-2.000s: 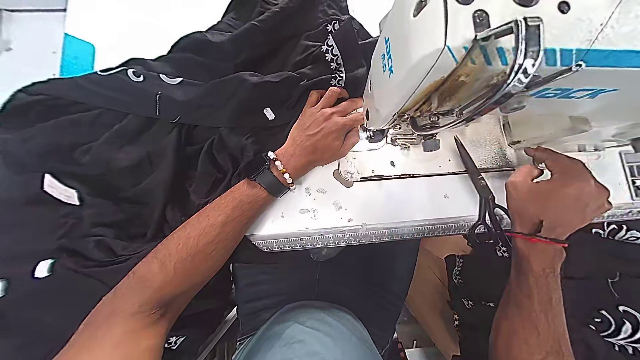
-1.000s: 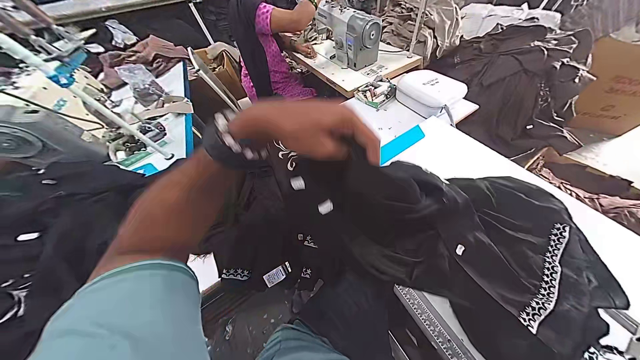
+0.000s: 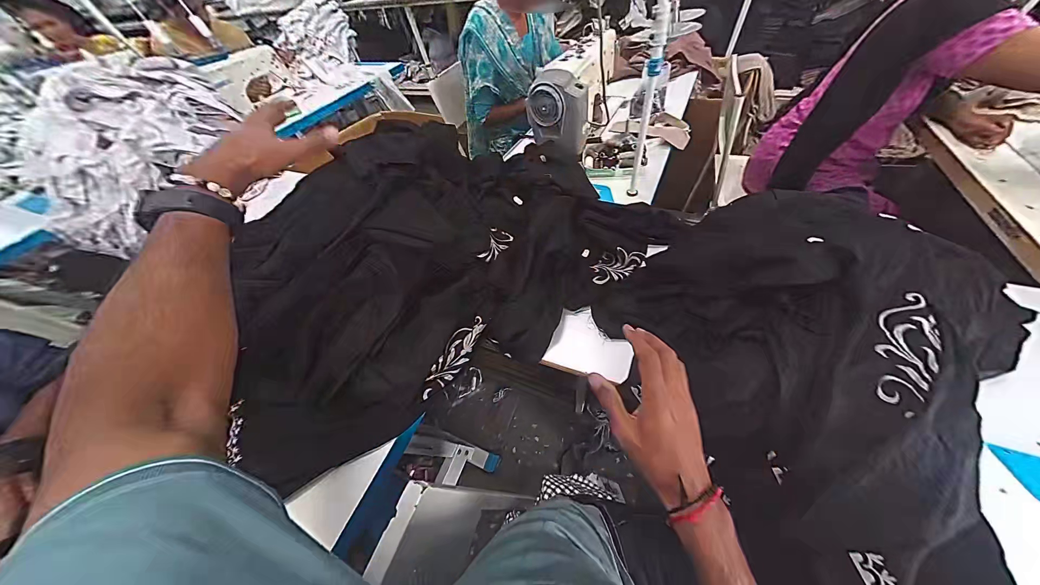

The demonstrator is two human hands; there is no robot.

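Black cloth pieces with white embroidery (image 3: 366,268) lie heaped on the left, and more embroidered black fabric (image 3: 780,325) spreads over the table on the right. At the upper left my left hand (image 3: 252,150) is stretched out beside the far left edge of the heap, fingers apart and holding nothing. My right hand (image 3: 658,406) is low at the centre right, fingers spread, next to the right-hand fabric and a bare white corner of table (image 3: 589,349). Whether its fingers touch the cloth is unclear. Small white tags dot the fabric.
Ahead, a person in a teal patterned garment (image 3: 496,73) sits by an industrial sewing machine (image 3: 569,93). Another person in pink (image 3: 821,146) is at the right. A large pile of pale cloth (image 3: 122,146) stands at the left. A metal bracket (image 3: 455,459) shows in the gap below.
The view has swung far from the sewing machine and scissors seen earliest. My left hand, over the black cloth a second ago, is now apart from it, fingers spread. My right hand has come back into view.
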